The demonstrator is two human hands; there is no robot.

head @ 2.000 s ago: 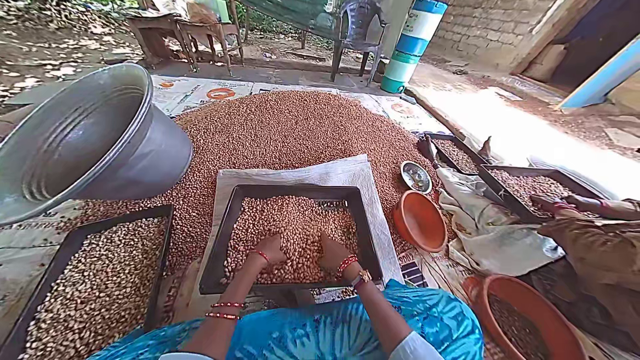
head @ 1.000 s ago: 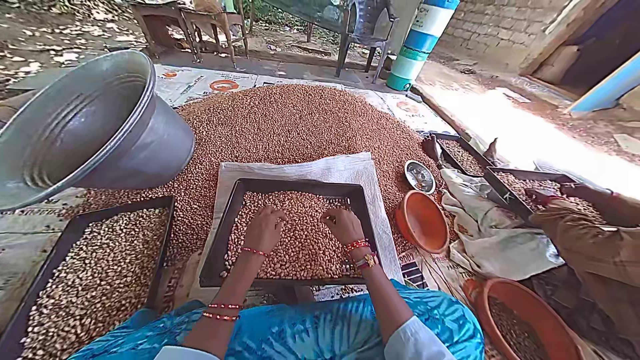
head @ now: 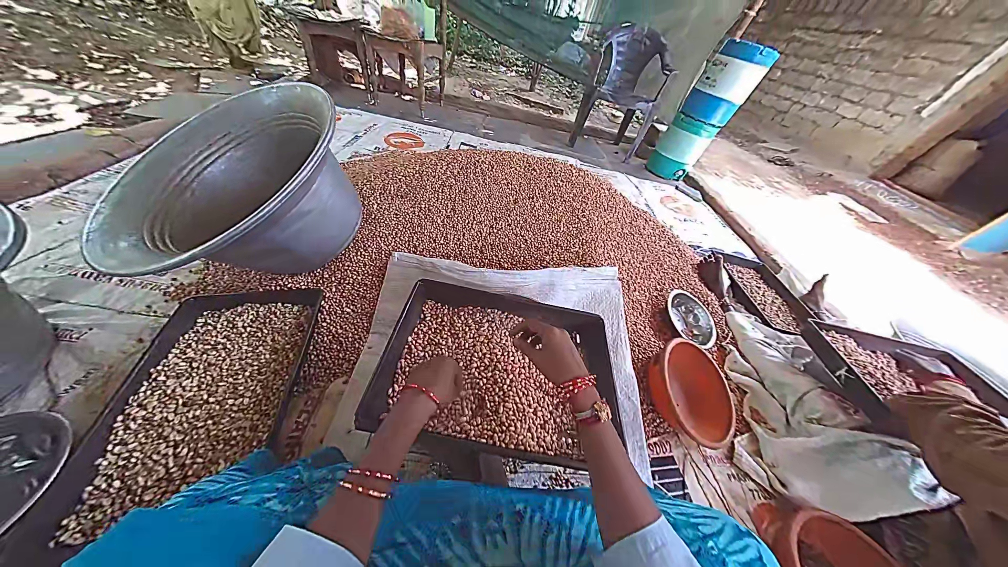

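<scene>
A black rectangular tray (head: 611,370) of reddish-brown nuts or seeds (head: 488,378) lies before me on a pale woven sack (head: 504,276). My left hand (head: 437,380) rests on the nuts left of the tray's middle, fingers curled down; whether it holds any is hidden. My right hand (head: 549,349) is just over the nuts toward the tray's right side, its fingers bent with thumb and fingertips near each other; what is between them is not clear. A large heap of the same nuts (head: 504,209) spreads behind the tray.
A metal basin (head: 315,213) tilts at the left, above a black tray of paler nuts (head: 197,386). To the right are a steel bowl (head: 691,319), an orange bowl (head: 693,394) and more trays, with another person's hand (head: 937,378) at one. A plastic chair (head: 630,71) stands behind.
My left hand has moved down toward the near part of the tray. My right hand has shifted from the tray's right side toward its middle. The basin and bowls stay put.
</scene>
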